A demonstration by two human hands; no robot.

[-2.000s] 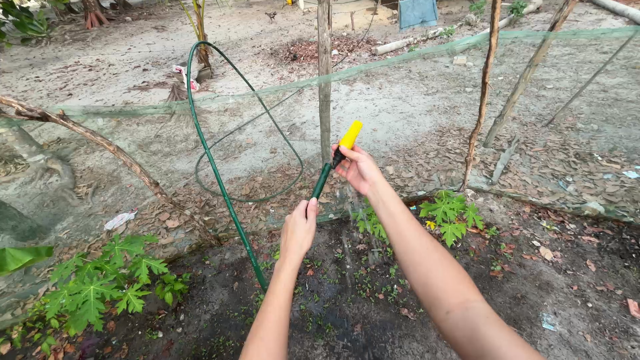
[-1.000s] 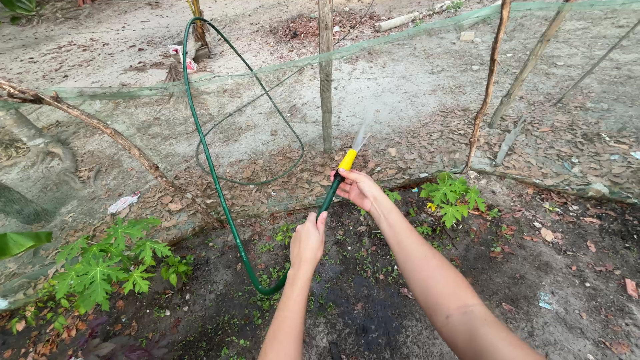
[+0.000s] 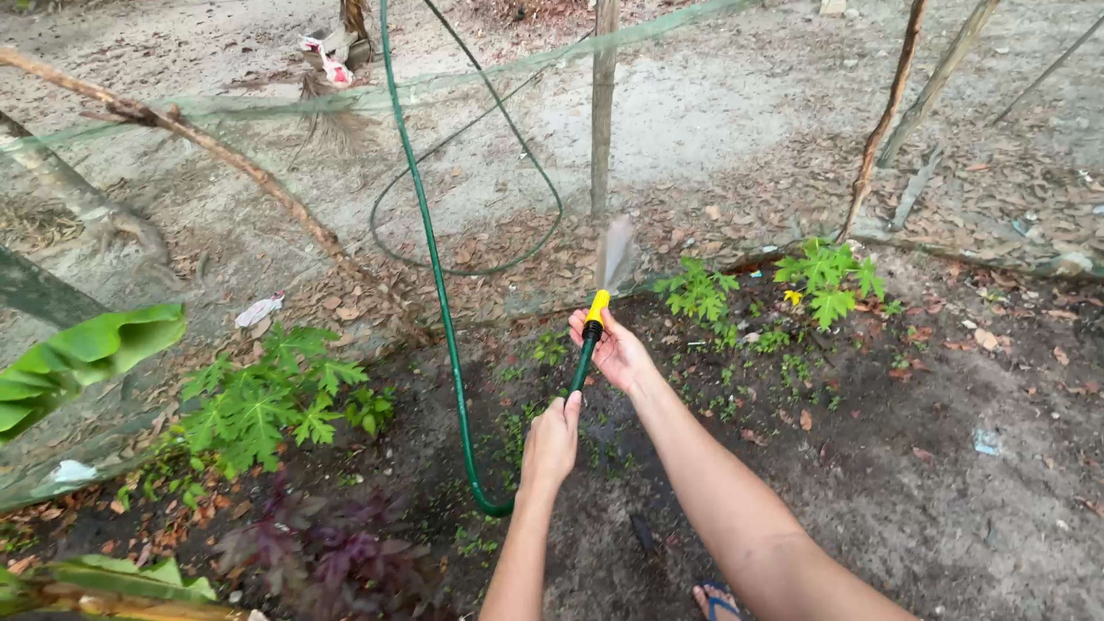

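My left hand [image 3: 550, 444] is closed around a green garden hose [image 3: 438, 285] just below its end. My right hand [image 3: 617, 349] holds the black collar of the yellow spray nozzle [image 3: 598, 306], with thumb and fingers on either side. A fan of water [image 3: 616, 253] leaves the nozzle, pointing away from me. From my left hand the hose bends down to the left, then runs up and over the net fence, with a loop lying beyond it.
A green net fence [image 3: 379, 97] with wooden posts [image 3: 604, 112] crosses ahead. Leafy green plants [image 3: 267, 401] grow at left, others [image 3: 824, 280] at right. Purple-leaved plants [image 3: 345, 543] and a banana leaf [image 3: 86, 366] are nearer. A sandaled foot [image 3: 716, 601] shows at the bottom.
Two seconds ago no spray showed from the nozzle's tip; now water fans out of it. The nozzle has tipped from leaning right to pointing more straight ahead. The view has tilted down.
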